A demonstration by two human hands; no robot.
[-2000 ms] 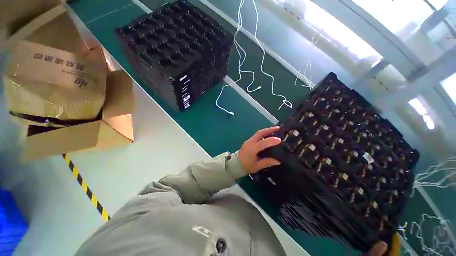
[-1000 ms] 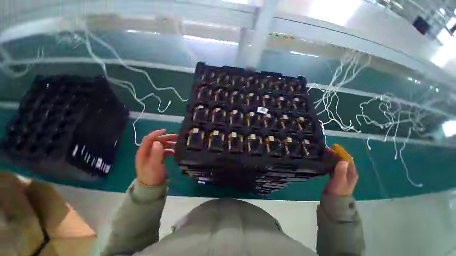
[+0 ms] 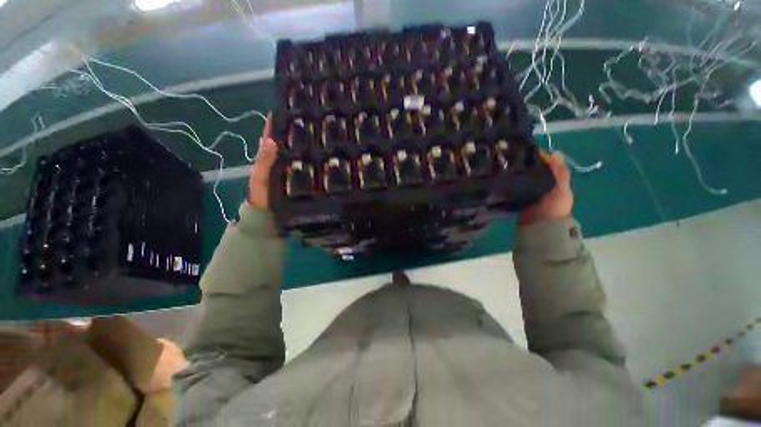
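Note:
A tall stack of black trays (image 3: pixel 392 200) stands in front of me at the green bench. Its top tray has rows of pockets filled with small modules (image 3: pixel 371 169) and a small white label (image 3: pixel 414 101). My left hand (image 3: pixel 263 171) is pressed on the stack's left side, its fingers partly hidden behind the edge. My right hand (image 3: pixel 552 196) holds the near right corner, with a bit of yellow-orange showing at a finger. Whether the stack's bottom touches the bench cannot be told.
A second black tray stack (image 3: pixel 108 217) with white side labels stands on the green bench (image 3: pixel 609 183) at the left. Loose white cables (image 3: pixel 551 79) lie behind and right. An open cardboard box (image 3: pixel 75 371) is at the lower left. Yellow-black floor tape (image 3: pixel 701 357) shows at the lower right.
The stack now appears higher in view and nearer the top edge. My left hand, open beside the stack a second ago, is now against its side. My right hand has stayed at its corner.

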